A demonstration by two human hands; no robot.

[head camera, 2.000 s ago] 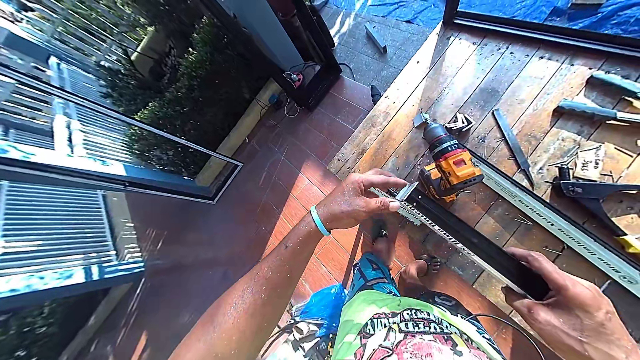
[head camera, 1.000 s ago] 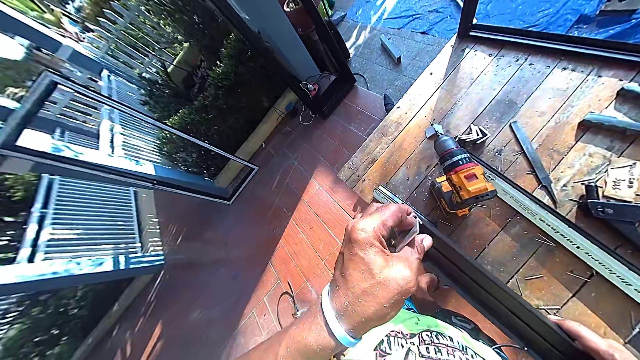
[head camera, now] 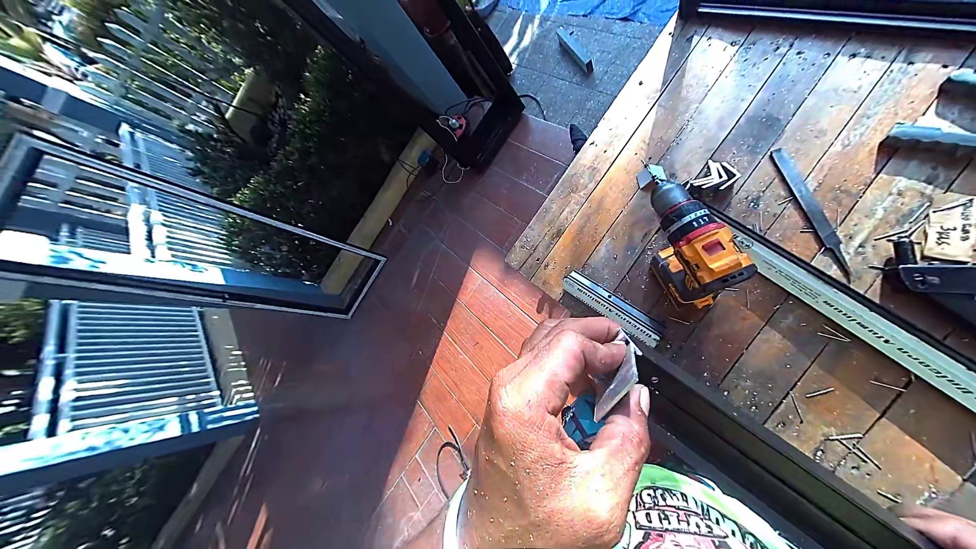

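My left hand [head camera: 560, 427], wearing a pale wristband, pinches a small silvery metal angle piece [head camera: 619, 381] between thumb and fingers, just off the end of a dark aluminum profile [head camera: 762, 442]. At the lower right edge only a few fingers of my right hand [head camera: 942, 526] show, at the profile's far part; their grip is cut off by the frame. A short aluminum profile piece with printed film [head camera: 614, 309] lies beside the near end. Beyond it a yellow and black DeWalt cordless drill [head camera: 701, 255] rests on the wooden boards, near several small metal angle brackets [head camera: 715, 177].
A long aluminum profile [head camera: 854, 313] lies across the wooden deck [head camera: 762, 99]. A flat metal file [head camera: 810, 210], scattered nails or screws [head camera: 854, 448] and a dark tool [head camera: 938, 276] lie around it. A framed glass panel [head camera: 305, 297] stands at left over red floor tiles.
Two seconds ago my left hand held the end of the dark profile; now it is off that end with the small metal piece pinched in it. My right hand is now mostly out of frame.
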